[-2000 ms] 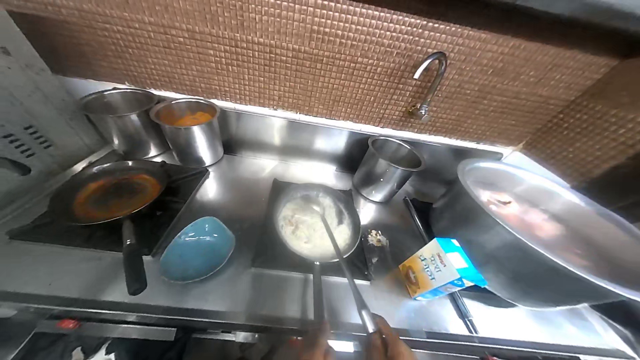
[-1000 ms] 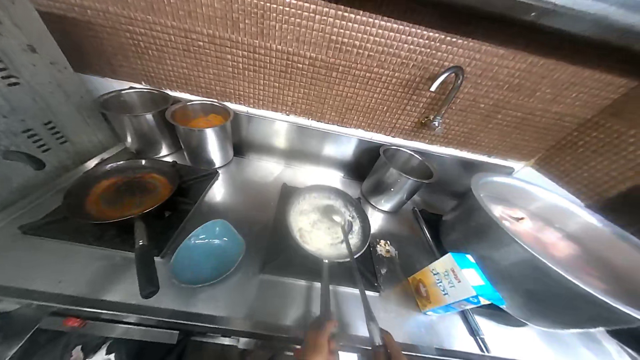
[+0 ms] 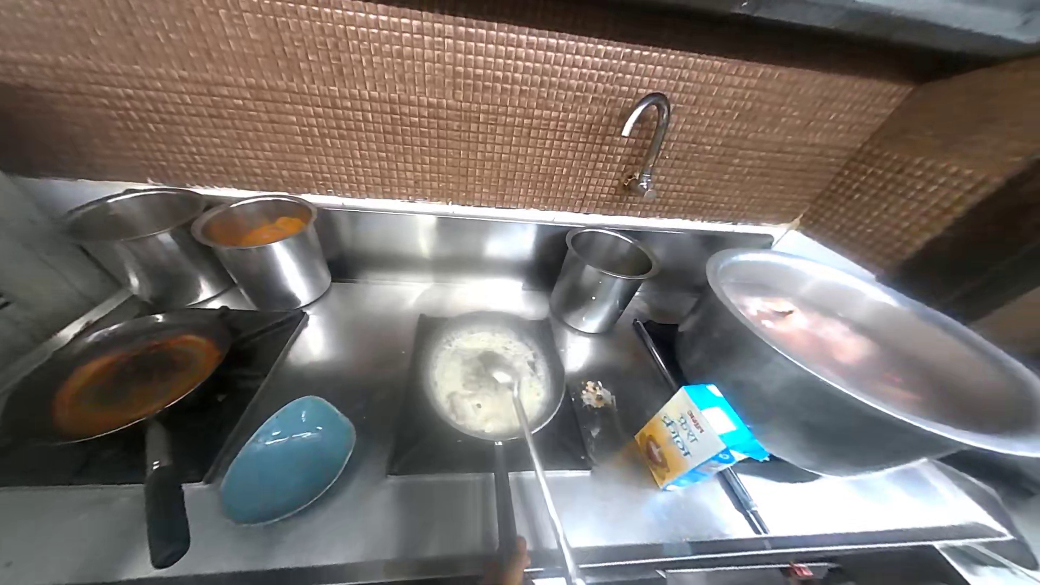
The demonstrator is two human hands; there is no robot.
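Observation:
A dark frying pan with a bubbling, creamy white sauce sits on the middle burner. My left hand, only partly in view at the bottom edge, is closed around the pan's handle. The bowl of a long metal ladle or spoon rests in the sauce, and its handle runs down out of view. My right hand is not visible. To the right lies a blue, white and yellow carton, tilted beside a large metal pot. A teal bowl stands left of the burner.
A second frying pan with orange residue sits on the left burner. Steel pots, one with orange food, stand behind it. Another steel pot is behind the sauce pan. The large pot fills the right; a faucet juts from the tiled wall.
My right hand, seen on the ladle's handle at the bottom edge before, has gone out of view. Less of my left hand shows. The ladle has shifted slightly within the sauce.

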